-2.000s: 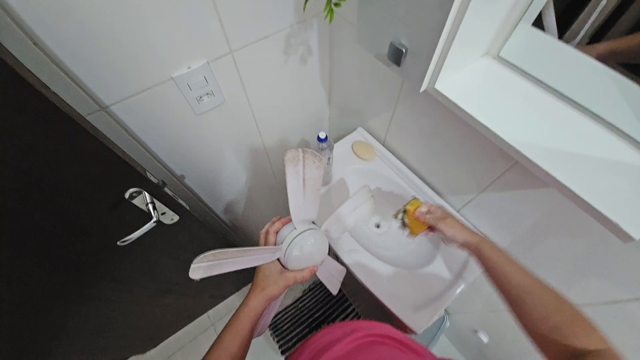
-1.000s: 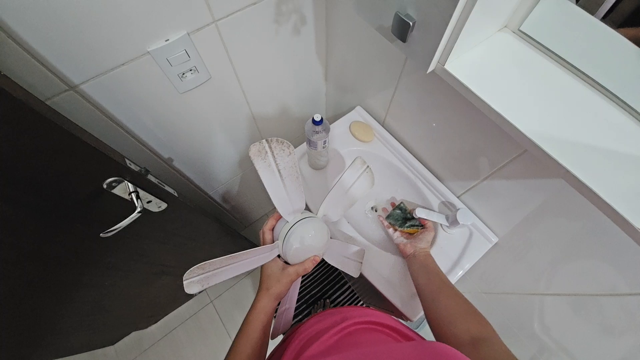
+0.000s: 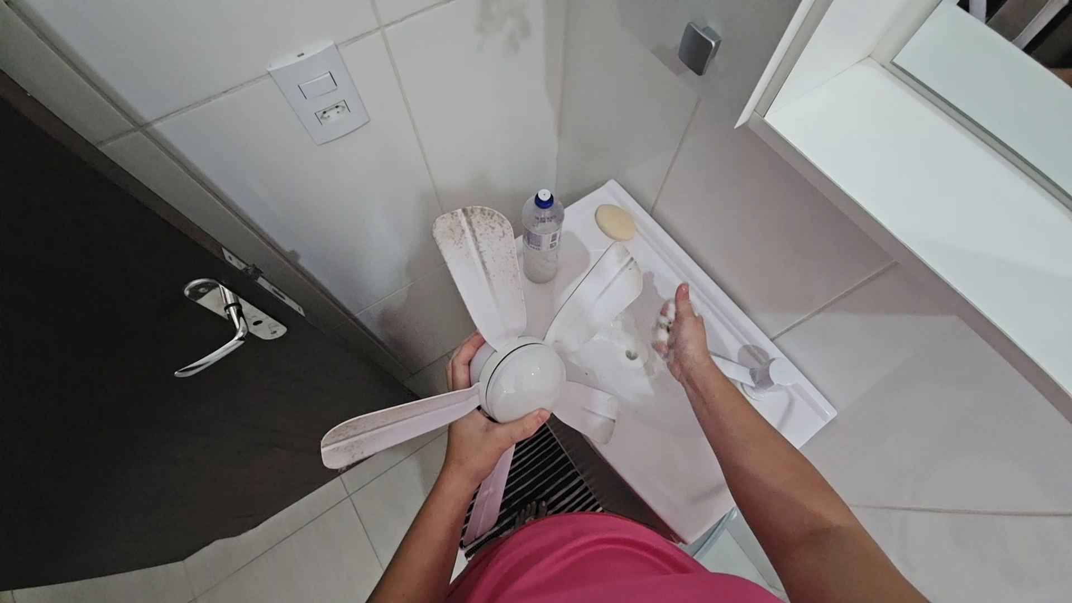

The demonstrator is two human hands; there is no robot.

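My left hand (image 3: pixel 486 431) grips the round hub of a white fan blade assembly (image 3: pixel 525 381), with its thumb below the dome and fingers behind it. Five blades spread from the hub, and brown specks cover the upper and left ones. The upper right and lower right blades reach over the white washbasin (image 3: pixel 662 469). Over the basin, beside the drain hole, is my right hand (image 3: pixel 682 339), turned edge-on with white foam on its fingers. Whether the sponge from earlier is inside it is hidden.
A clear plastic bottle (image 3: pixel 543 239) with a blue and white cap and a cream soap bar (image 3: pixel 615 222) stand at the basin's back corner. The tap (image 3: pixel 758 371) is right of my hand. A dark door with a metal handle (image 3: pixel 234 322) is left; a white cabinet (image 3: pixel 930 167) juts out upper right.
My right hand has moved up and away from the tap, turning from palm-up to edge-on; the green and yellow sponge it held no longer shows. My left hand keeps hold of the fan hub.
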